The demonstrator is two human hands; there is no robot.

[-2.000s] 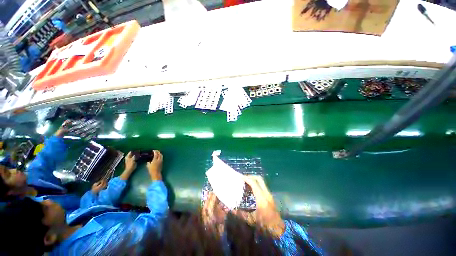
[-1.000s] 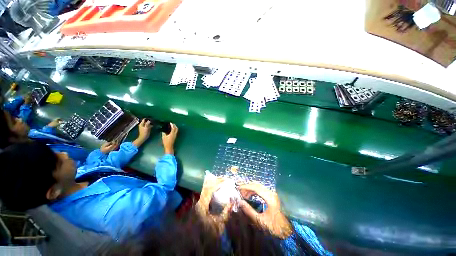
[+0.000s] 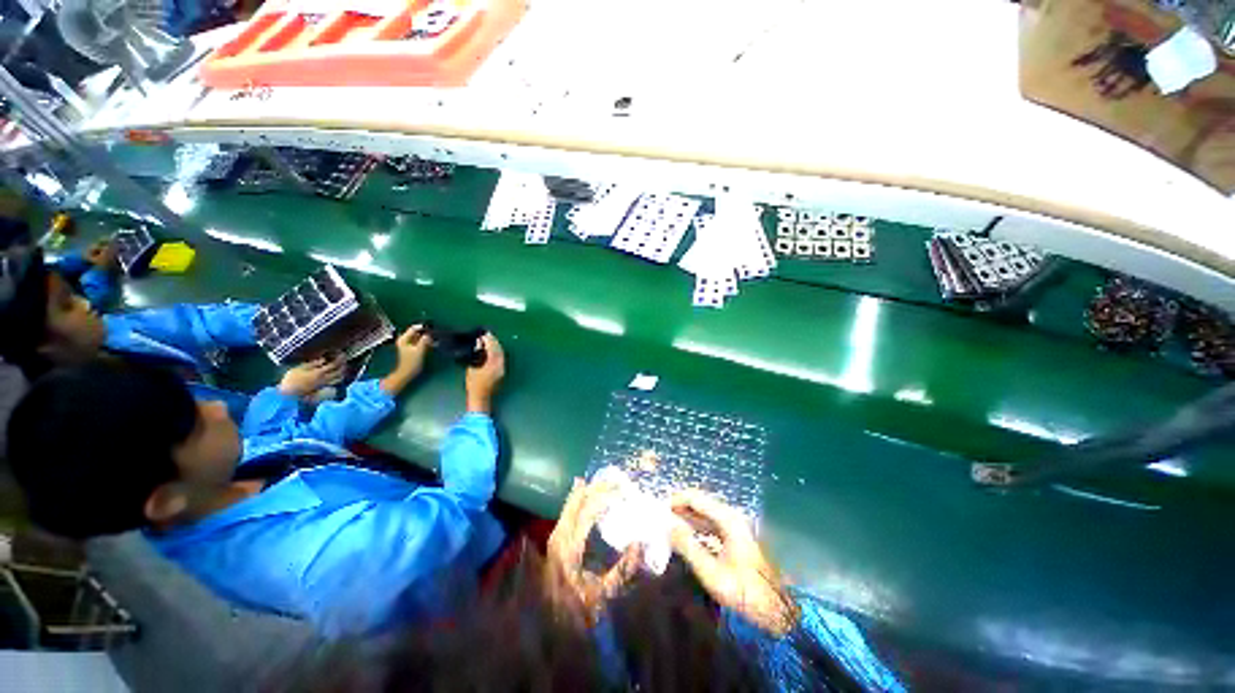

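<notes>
A white packet, perhaps folded paper [image 3: 634,523], is held low in the picture over the near edge of a clear blister tray [image 3: 684,440]. My left hand [image 3: 580,531] grips the packet from the left. My right hand [image 3: 725,552] is at its right side with bent fingers, and small dark and coppery bits show by its fingertips; whether it grips them or the packet is unclear. The tray has many small square pockets and lies flat on the green surface. A small white label [image 3: 643,383] lies just above the tray. Hair hides the area below my hands.
Two people in blue smocks sit at the left, one holding a dark item [image 3: 463,348]. A black tray [image 3: 305,314] lies near them. Perforated white sheets [image 3: 657,226] and stacked trays [image 3: 989,264] lie across the bench. A grey metal post [image 3: 1124,440] crosses at the right.
The large white sheet seen first is now smaller and bunched between my hands, uncovering more of the tray. The view has turned, showing more of the neighbours at the left.
</notes>
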